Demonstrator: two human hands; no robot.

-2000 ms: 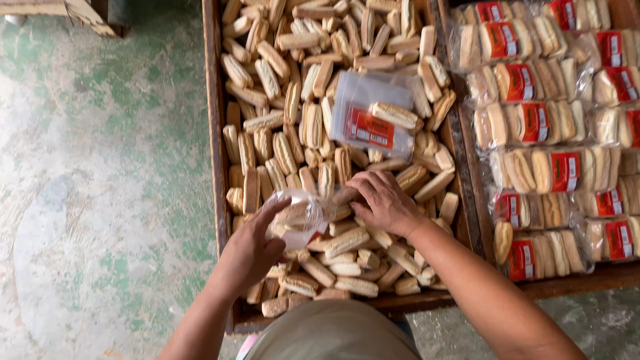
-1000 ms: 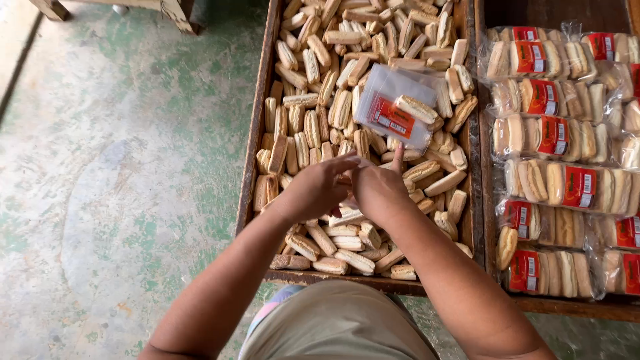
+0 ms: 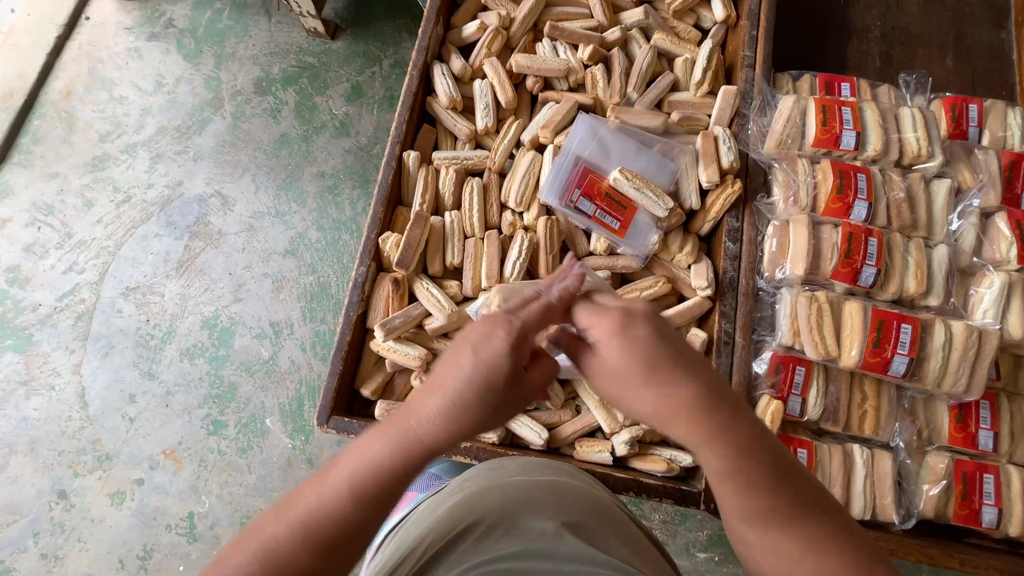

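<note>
Loose finger-shaped biscuits [image 3: 472, 206] fill a wooden tray [image 3: 342, 352] in front of me. Over its near part, my left hand [image 3: 500, 352] grips a clear plastic bag [image 3: 492, 300] that seems to hold biscuits. My right hand [image 3: 640, 352] meets it at the bag's other side, its fingers bent close to the plastic. Both hands are blurred, and they hide much of the bag. Just beyond them lies a stack of flat clear bags [image 3: 580, 152] with a red label, and one biscuit [image 3: 642, 192] rests on top.
To the right, a second wooden tray [image 3: 848, 36] holds several rows of filled, red-labelled biscuit packs [image 3: 880, 340]. The trays' wooden walls stand side by side. A worn green and grey floor [image 3: 200, 240] stretches at left, with a wooden leg [image 3: 312, 18] at its top.
Two seconds ago my hands were apart, the left at an open clear bag and the right among the biscuits. Now they are together at the bag. The view has shifted somewhat.
</note>
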